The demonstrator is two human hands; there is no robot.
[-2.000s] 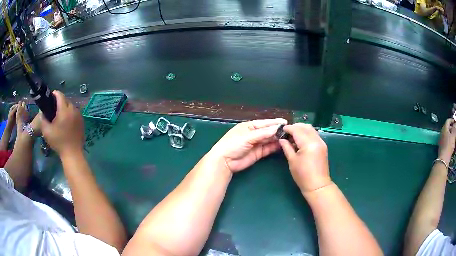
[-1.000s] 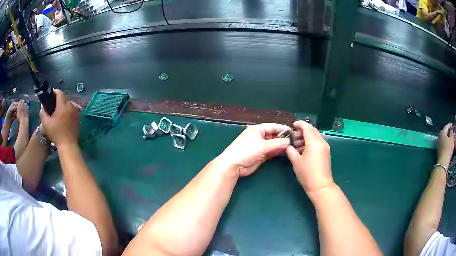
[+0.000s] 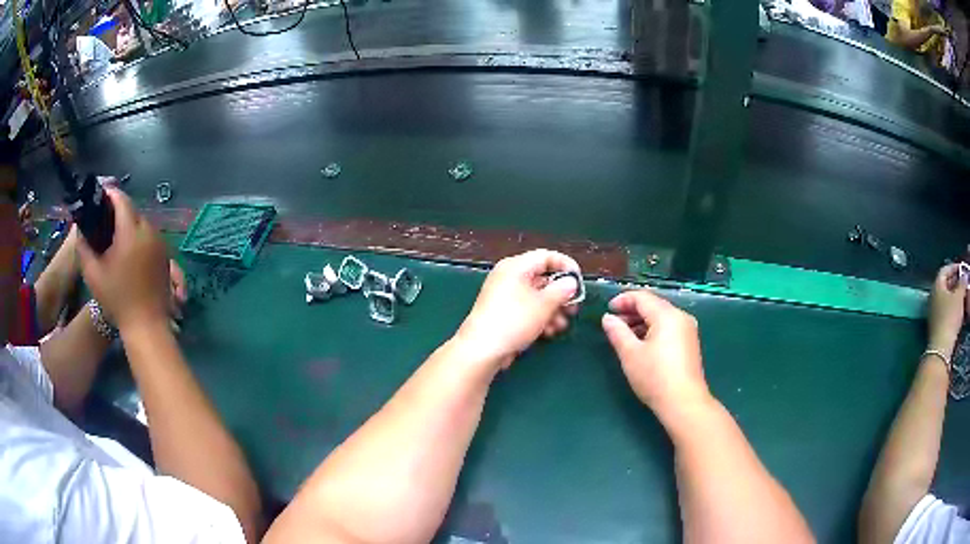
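My left hand (image 3: 521, 303) holds a small silvery rounded housing (image 3: 574, 287) in its fingertips, above the bench near its far edge. My right hand (image 3: 651, 345) is a short way to the right, apart from the housing. Its thumb and index finger are close together; a tiny dark spot shows at the fingertips, but I cannot tell if it is a part. A loose pile of shiny square housings (image 3: 381, 308) lies on the green bench top left of my hands.
A green basket (image 3: 229, 232) stands at left with dark specks beside it. A person at left holds a black screwdriver (image 3: 94, 216). Small units (image 3: 460, 170) lie on the dark belt (image 3: 553, 138). A green post (image 3: 715, 138) rises beyond my right hand. Another person's arm (image 3: 917, 404) is at right.
My hands were together around the small piece; now they are apart, the left holding the housing further left. The units on the belt have shifted left.
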